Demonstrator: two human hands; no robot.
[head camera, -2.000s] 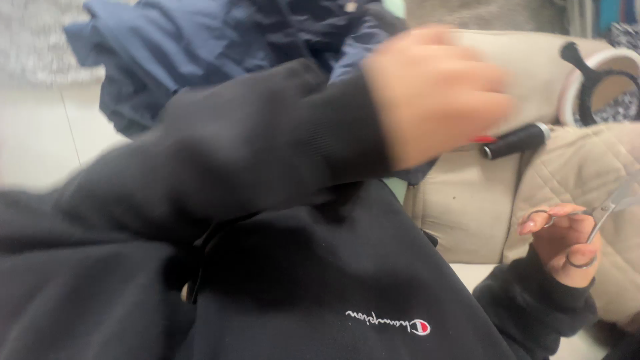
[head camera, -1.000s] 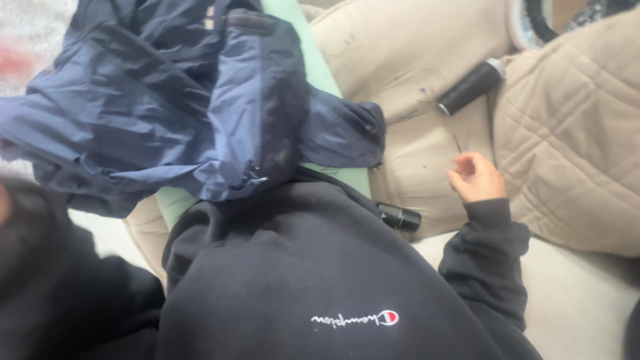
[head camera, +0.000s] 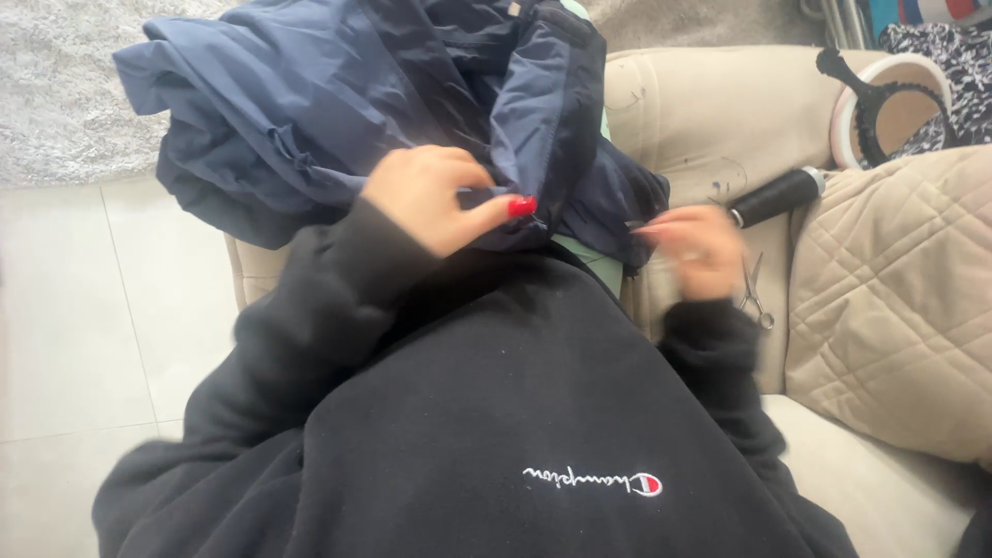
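Note:
A blue and navy garment (head camera: 325, 101) of thin cloth lies bunched over my lap. My left hand (head camera: 434, 198) pinches a fold of it between thumb and fingers, a red thumbnail showing. Blurred by motion, my right hand (head camera: 701, 248) is beside the garment's right end, fingertips together at a thin, light sliver that I cannot identify. Small scissors (head camera: 752, 294) rest partly spread on the beige sofa just right of that hand. Above them lies a spool of black thread (head camera: 779, 195).
A pale green surface (head camera: 590, 260) shows under the garment. At the upper right, a black toothed ring with a handle (head camera: 841, 68) lies across a pale round rim (head camera: 938, 74). A quilted beige cushion (head camera: 891, 310) bounds the right side. Light floor tiles (head camera: 70, 310) and a grey rug (head camera: 70, 85) are at left.
Two seconds ago my right hand held the scissors; now they lie on the sofa. My left hand has come from the far left onto the garment, and my right hand has moved to its edge.

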